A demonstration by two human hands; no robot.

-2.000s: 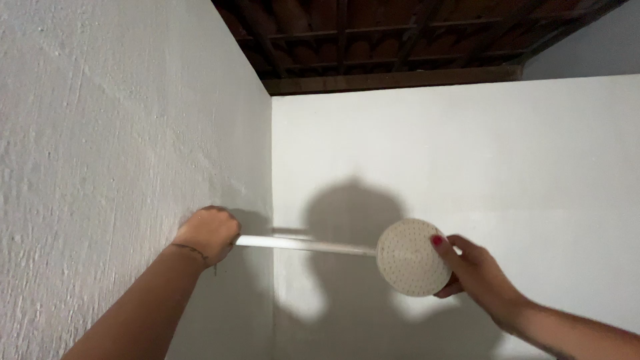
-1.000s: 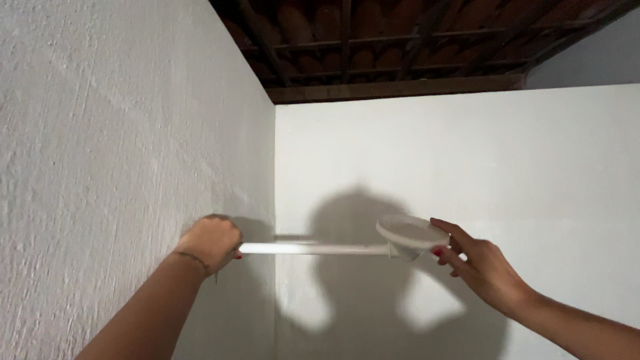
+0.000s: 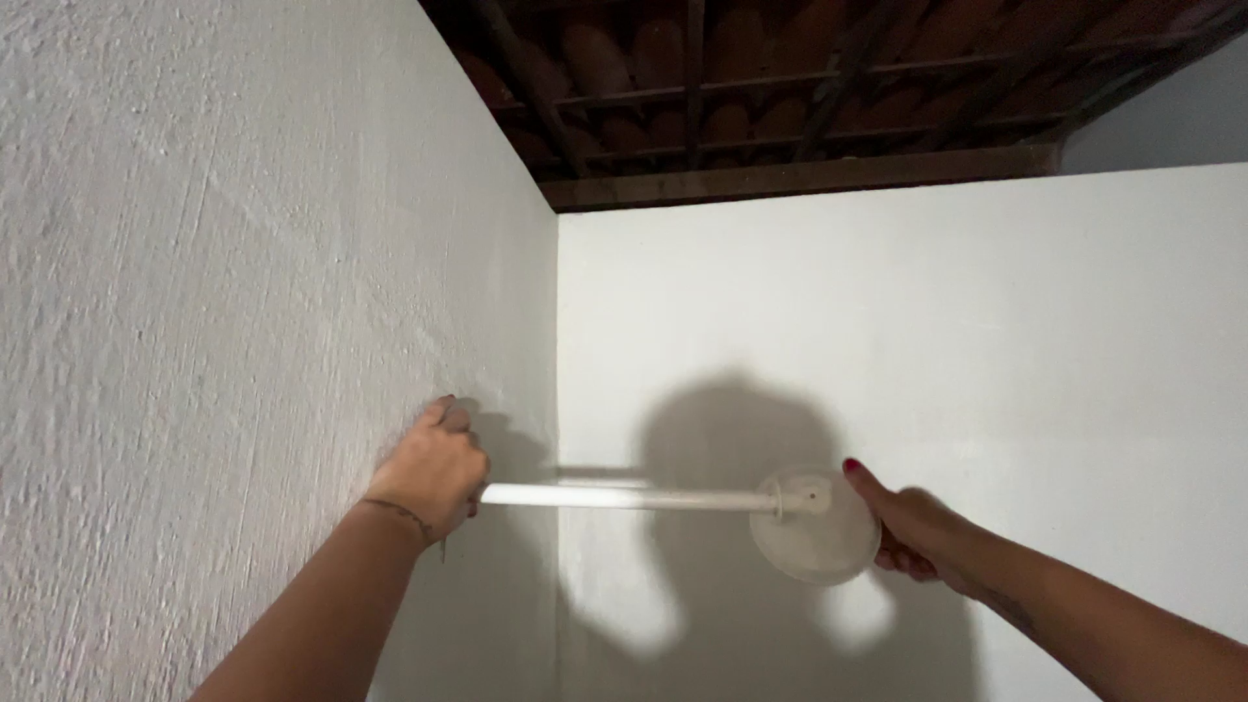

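A white shower arm (image 3: 634,497) runs level out from the left wall, with a round white shower head (image 3: 819,546) at its right end. The back of the head and its socket face me; the spray holes are hidden. My left hand (image 3: 434,473) is closed around the wall end of the arm, close against the rough wall, one finger pointing up. My right hand (image 3: 907,526) grips the right rim of the shower head, thumb at the upper edge and fingers behind and below.
A rough white wall (image 3: 195,322) stands close at the left and meets a smoother white wall (image 3: 926,331) in a corner. Above are dark wooden roof beams (image 3: 799,180) and clay tiles (image 3: 595,58). Shadows of a person and the shower arm fall on the far wall.
The shower head has turned: its holed face showed two seconds ago, its edge one second ago, its back now. My right hand has stayed at its rim; my left has stayed at the arm's wall end.
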